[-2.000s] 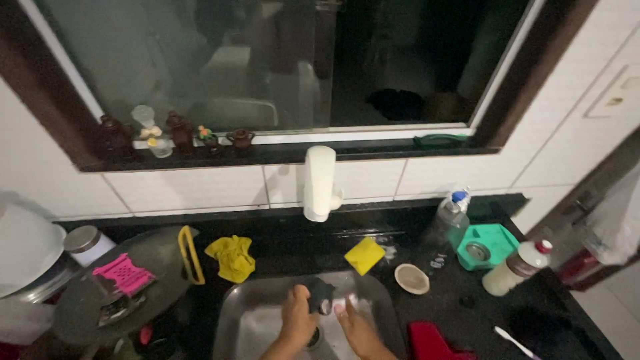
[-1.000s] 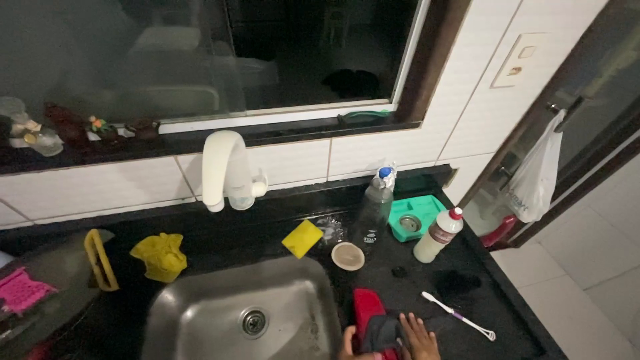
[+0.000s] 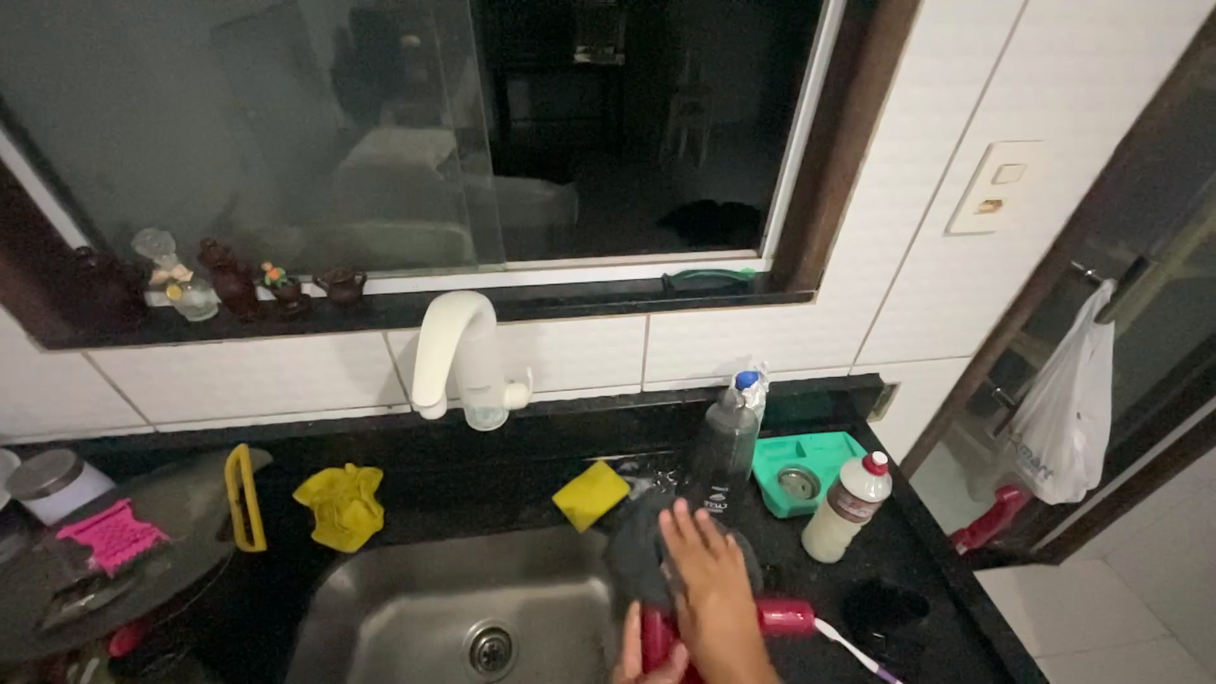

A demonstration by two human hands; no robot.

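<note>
Near the bottom of the view, right of the steel sink, my left hand (image 3: 648,651) has its fingers around a glossy red object (image 3: 657,635). My right hand (image 3: 708,584) lies with extended fingers against a blurred dark grey thing, seemingly a cloth (image 3: 638,551), over the red object. A red cylindrical part (image 3: 787,616) sticks out to the right of my right wrist; whether it belongs to the same object cannot be told. Left of my hands is the sink (image 3: 380,594). A yellow sponge (image 3: 591,495) lies just behind the cloth.
Right of my hands stand a clear bottle with a blue cap (image 3: 727,442), a green tray (image 3: 807,456), a red-capped bottle (image 3: 847,508) and a toothbrush (image 3: 860,654). Behind the sink are a white faucet (image 3: 456,351) and a crumpled yellow cloth (image 3: 344,506).
My hands have moved from over the sink to the counter on its right. The dark cloth is now raised and spread over the red object, hiding the round beige lid's place. The view has swung right.
</note>
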